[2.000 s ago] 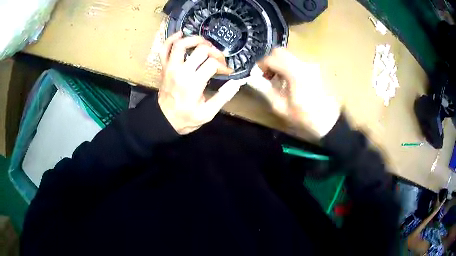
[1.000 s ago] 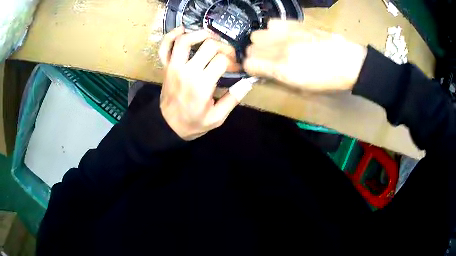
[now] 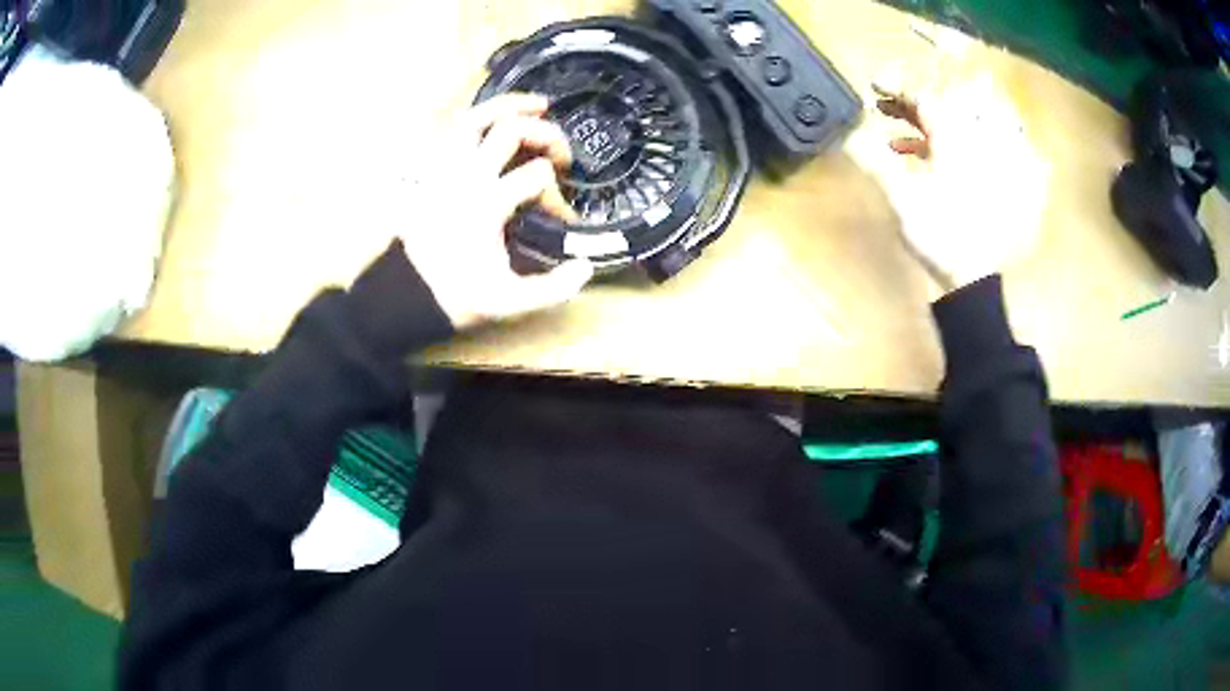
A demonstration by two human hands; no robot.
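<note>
The black fan head (image 3: 715, 149) lies face up on the tan bench, with radial slots and a small lit display (image 3: 594, 139) at its centre. Pale strips (image 3: 596, 244) show on its front rim. The black base (image 3: 789, 84) with round buttons joins it at the upper right. My left hand (image 3: 488, 216) holds the fan's left side, fingers over the grille and thumb by the lower rim. My right hand (image 3: 964, 176) is over the bench right of the base, fingers bent and washed out by glare; whether it holds a strip cannot be told.
A white bundle (image 3: 81, 203) lies at the bench's left. Another black unit (image 3: 1167, 203) and a thin green stick (image 3: 1145, 309) are at right. Below the front edge are a cardboard box (image 3: 74, 473), a green crate (image 3: 371, 473) and a red stool (image 3: 1117, 520).
My right hand has left the fan and moved right. The view has shifted, showing more of the fan and base. My left hand remains on the fan's left side.
</note>
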